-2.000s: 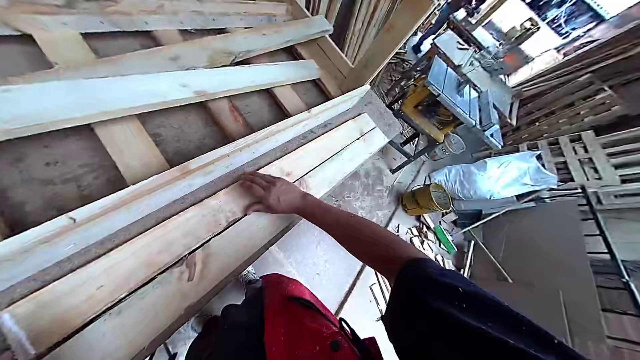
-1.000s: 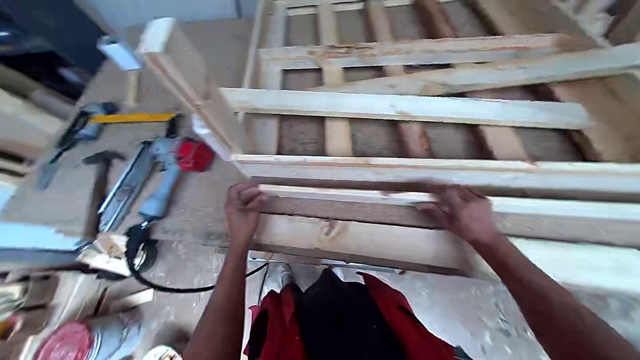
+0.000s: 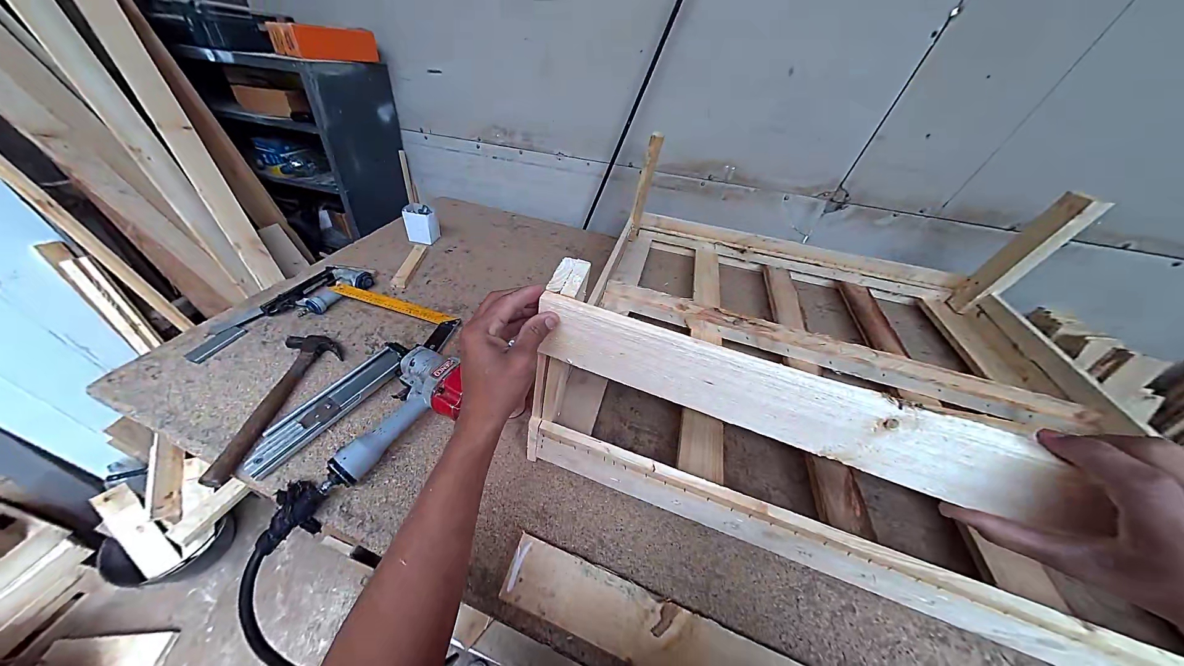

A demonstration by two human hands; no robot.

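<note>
A pale wooden board (image 3: 740, 393) spans the near side of a slatted wooden frame (image 3: 832, 546), raised above its bottom rail. My left hand (image 3: 504, 347) grips the board's left end, against the top of an upright corner post (image 3: 568, 277). My right hand (image 3: 1101, 518) holds the same board near the right edge of the view, thumb on top and fingers at its lower edge. Left of the frame lie a red and grey pneumatic nailer (image 3: 430, 384), a claw hammer (image 3: 277, 402) and a yellow-bladed square (image 3: 393, 303). Another loose board (image 3: 629, 606) lies in front of the frame.
The chipboard table (image 3: 176, 375) also bears a second air tool (image 3: 342, 282) and a small white container (image 3: 421, 225). A black hose (image 3: 254, 592) hangs off its near edge. Long planks (image 3: 153, 139) lean at the left beside a grey shelf (image 3: 356, 139). A panelled wall stands behind.
A second ago both hands were low at the near boards; now they hold a board up at the left post's top. The view has swung left since two seconds ago.
</note>
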